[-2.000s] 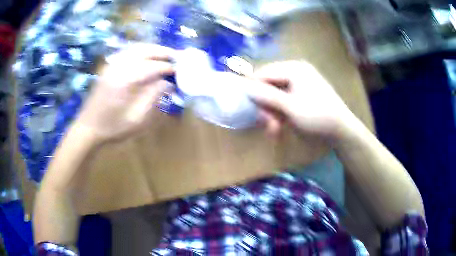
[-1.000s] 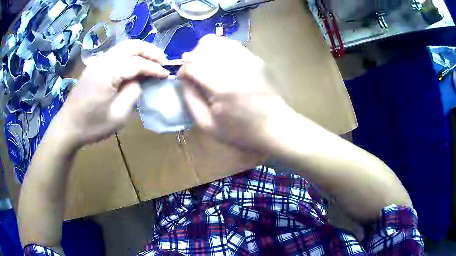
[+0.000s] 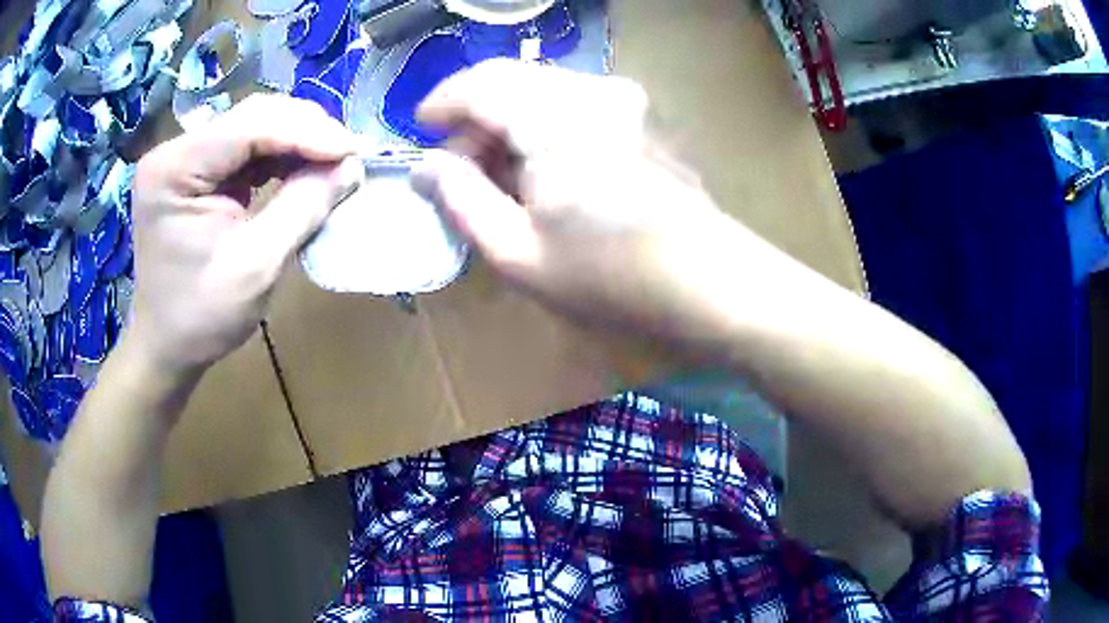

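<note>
A pale grey-white rounded pouch piece is held over the cardboard, its straight edge up and its rounded edge toward me. A small dark metal bit shows at its lower edge. My left hand pinches its upper left corner between thumb and fingers. My right hand has its thumb against the upper right of the piece; its fingers are lifted and curled, and whether they grip it is partly hidden.
Brown cardboard covers the table. Grey and blue strips are heaped at upper left, with blue panels below them. Flat blue pieces lie beyond my hands. A red-handled tool hangs at upper right.
The piece was blurred and further right at first, then came left between both hands. Since a second ago its rounded face shows more fully and my right fingers have lifted from its top edge.
</note>
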